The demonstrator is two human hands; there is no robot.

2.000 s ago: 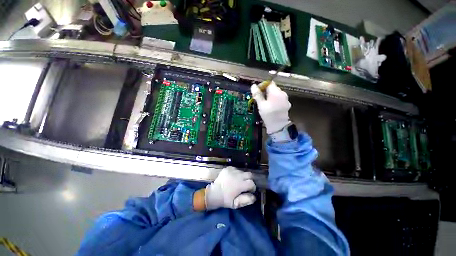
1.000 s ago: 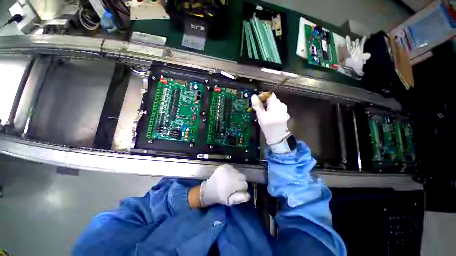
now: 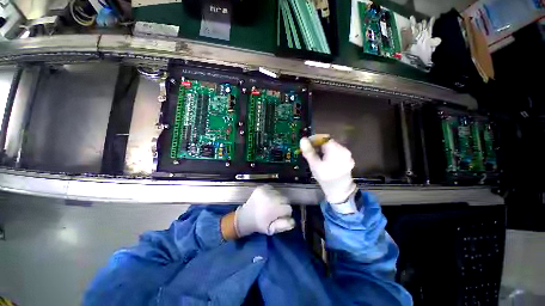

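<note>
Two green circuit boards, the left one (image 3: 206,122) and the right one (image 3: 273,127), lie side by side in a black carrier (image 3: 203,168) on the conveyor. My right hand (image 3: 330,168), in a white glove, holds a yellow-handled tool (image 3: 318,141) between thumb and fingers at the right edge of the right board. The tool's tip is too blurred to make out. My left hand (image 3: 265,212), gloved and loosely curled, rests at the conveyor's front rail, below the right board. Nothing shows in it.
The conveyor's front rail (image 3: 119,188) runs across. Another carrier with boards (image 3: 469,143) sits at the right. On the green shelf are a strip tray with pale green strips (image 3: 303,27), a spare board (image 3: 380,30) and white gloves (image 3: 422,40). A black perforated plate (image 3: 478,257) is at lower right.
My right hand with the tool has moved down along the right board's right edge, towards its lower corner. My left hand stays by the front rail. The view has shifted, so the shelf sits higher.
</note>
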